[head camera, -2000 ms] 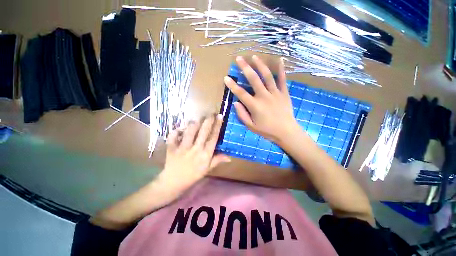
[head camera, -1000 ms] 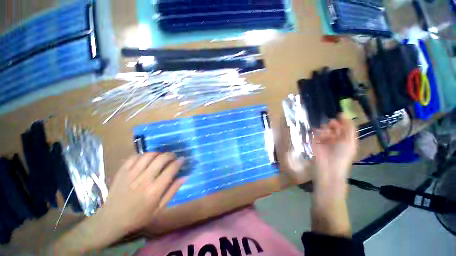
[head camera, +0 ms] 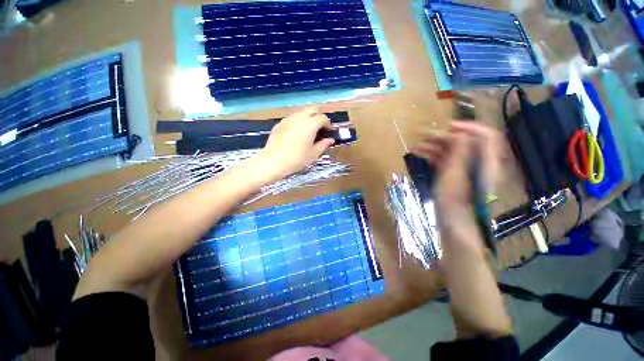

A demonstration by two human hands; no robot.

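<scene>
A blue solar cell panel (head camera: 282,261) lies in front of me, with a black strip and a pale ribbon at each short end. Beyond it is a loose pile of long silver ribbons (head camera: 169,180). My left hand (head camera: 300,141) reaches over this pile. Its thumb and fingertips are at the long black insulating strips (head camera: 226,134); I cannot tell if they grip one. My right hand (head camera: 462,158), blurred, is raised to the right of the panel, closed around a dark pen-like tool that looks like the soldering iron (head camera: 483,204).
An unworked dark panel stack (head camera: 293,49) lies at back centre. Finished panels lie at back left (head camera: 63,106) and back right (head camera: 487,46). Short ribbons (head camera: 413,225) lie right of the panel. Red and yellow scissors (head camera: 586,156) lie far right. A fan (head camera: 632,289) is at lower right.
My left hand has left the panel's left end and moved forward to the long black strips. My right hand has lifted from the black strips at right with the dark tool in it.
</scene>
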